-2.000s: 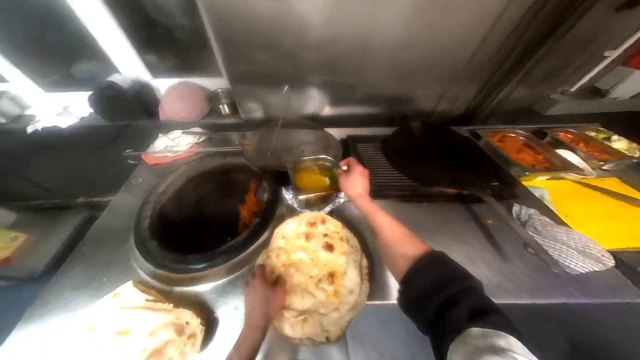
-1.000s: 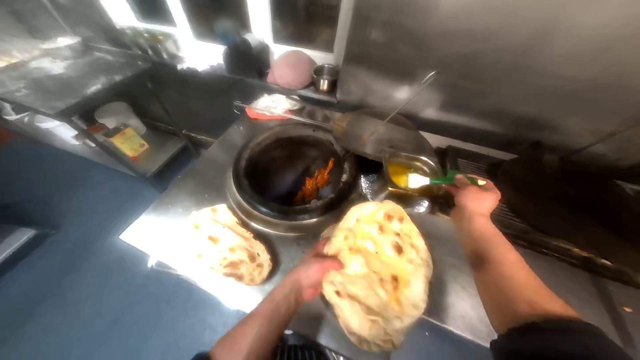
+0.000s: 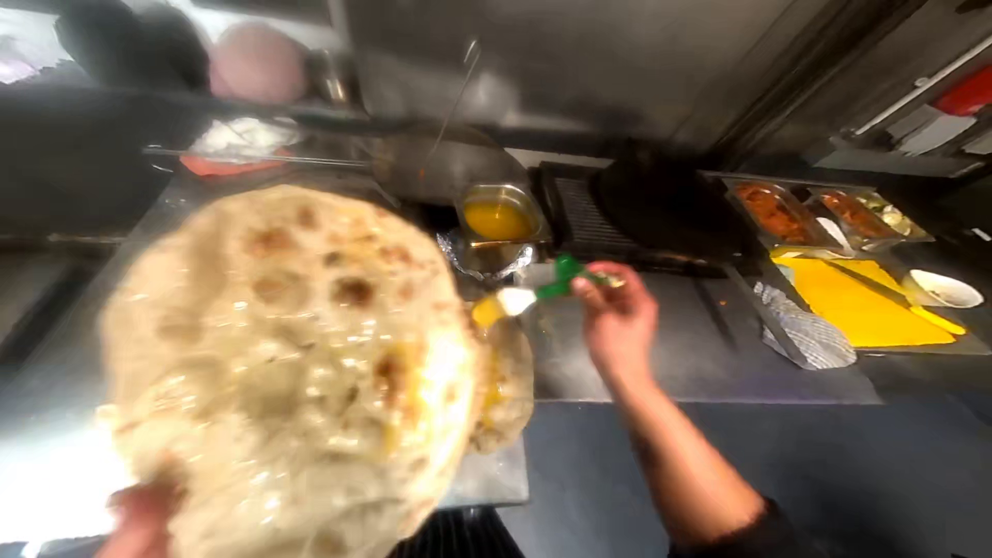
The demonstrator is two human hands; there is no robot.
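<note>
A large round flatbread [image 3: 294, 364], glossy and browned in spots, is raised close to the camera by my left hand [image 3: 147, 511], which grips its lower left edge. My right hand [image 3: 616, 318] holds a pastry brush [image 3: 542, 294] with a green handle. Its yellow-wet bristles are at the bread's right edge; whether they touch it I cannot tell. Another flatbread [image 3: 504, 395] lies partly hidden behind the raised one. Beyond the brush stands a metal container of yellow liquid [image 3: 498, 219], with crumpled foil [image 3: 484, 260] just in front of it. The round oven opening is hidden behind the bread.
A ridged grill [image 3: 593, 209] with a dark round pan [image 3: 666, 198] adjoins the steel counter [image 3: 666, 356]. Food trays [image 3: 775, 213], a yellow board [image 3: 860, 302], a white bowl [image 3: 942, 289] and a striped cloth [image 3: 806, 329] are at right. A long metal rod [image 3: 457, 97] stands up behind.
My left hand has raised a flatbread toward the camera. The brush has moved from the yellow liquid's container to beside the bread's edge. The view has swung right.
</note>
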